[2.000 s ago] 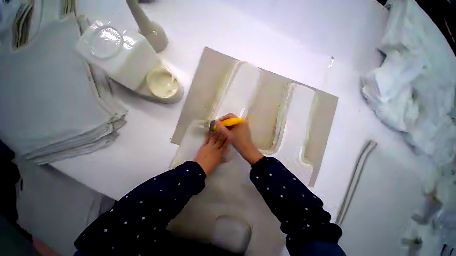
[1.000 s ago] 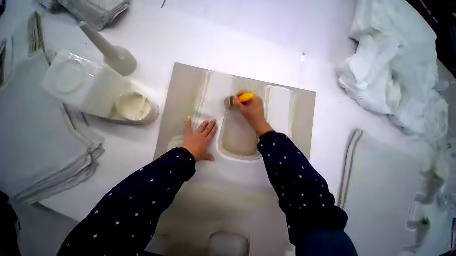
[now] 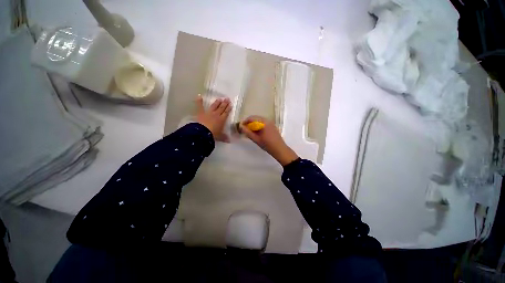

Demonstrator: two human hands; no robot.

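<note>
A white cut panel (image 3: 293,99) with two strap arms lies on a grey-beige backing board (image 3: 184,61). My right hand (image 3: 266,138) holds a glue brush (image 3: 254,126) with a yellow handle. The brush tip is at the inner edge of the left strap arm, near its base. My left hand (image 3: 215,118) lies flat on the left strap arm with fingers spread, just left of the brush, and holds nothing. The bristles are too blurred to see clearly.
A white glue container (image 3: 83,58) with a round cream opening lies at the upper left, beside a grey spouted bottle (image 3: 117,29). A panel stack (image 3: 27,121) is at the left. Crumpled white material (image 3: 412,61) is at the upper right. A second panel pile (image 3: 393,171) is at the right.
The brush has moved from the left arm's far edge to the gap's left edge, then down towards me along it. My left hand has flattened out on the left arm. The whole view has shifted.
</note>
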